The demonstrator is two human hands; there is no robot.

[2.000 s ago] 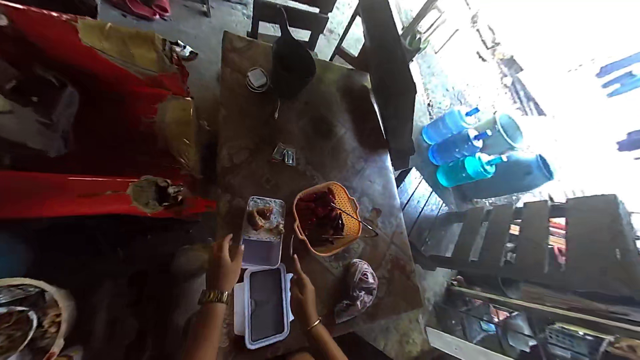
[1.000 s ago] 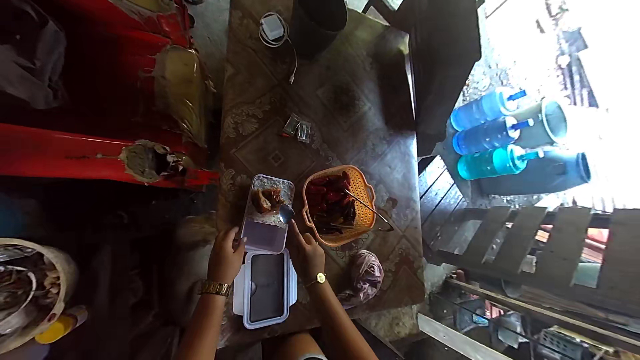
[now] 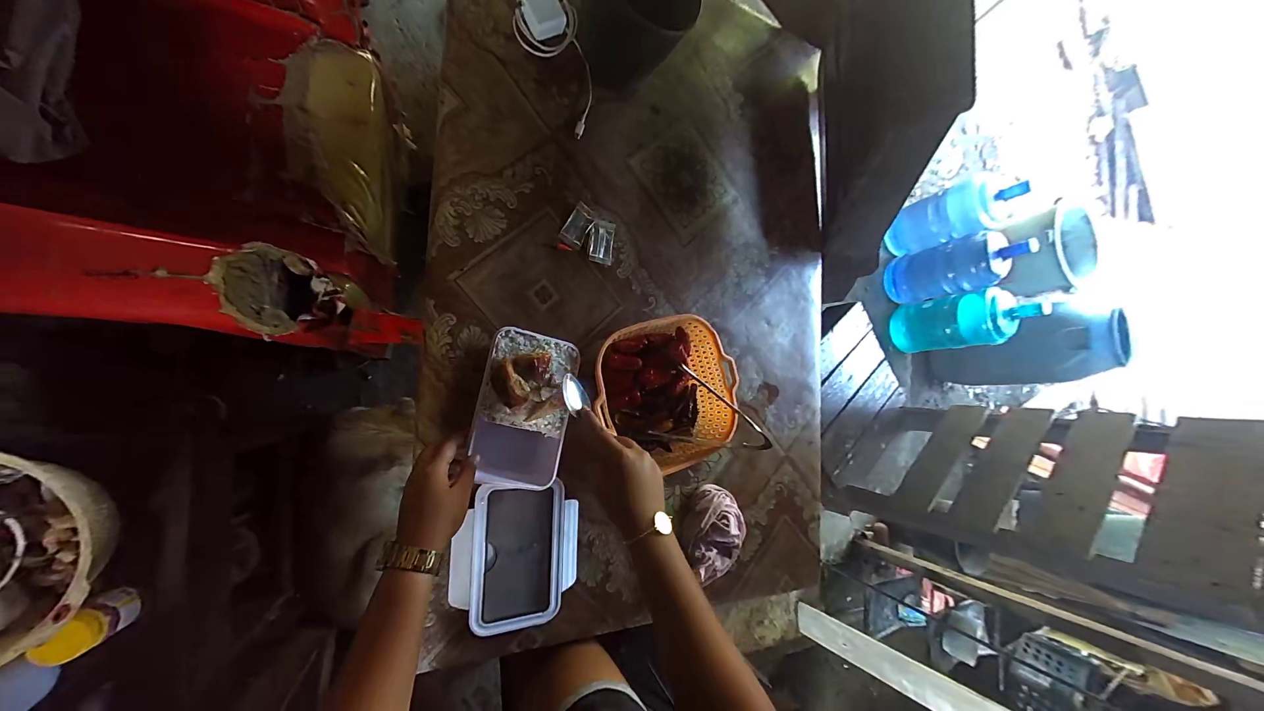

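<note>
A rectangular plastic food container (image 3: 514,455) holds rice and browned pieces of food in its far part. My left hand (image 3: 437,491) rests against its left side, fingers bent. In my right hand (image 3: 619,467) is a metal spoon (image 3: 575,393), its bowl over the container's right edge. The container's lid (image 3: 518,558), with clips at its sides, lies on the table just nearer to me. To the right stands an orange plastic basket (image 3: 712,353) with dark red food and metal tongs (image 3: 728,403). A bunched cloth (image 3: 715,533) lies below the basket.
On the patterned table cover (image 3: 681,178) are small clear packets (image 3: 589,233), a white charger with cable (image 3: 544,22) and a dark pot (image 3: 637,35). A red damaged piece (image 3: 148,257) stands left. Blue water bottles (image 3: 948,269) and a wooden bench (image 3: 1047,474) are at right.
My right hand, spread and without the spoon two seconds ago, now holds it at the container. My left hand stays beside the container. The view has moved closer to the table.
</note>
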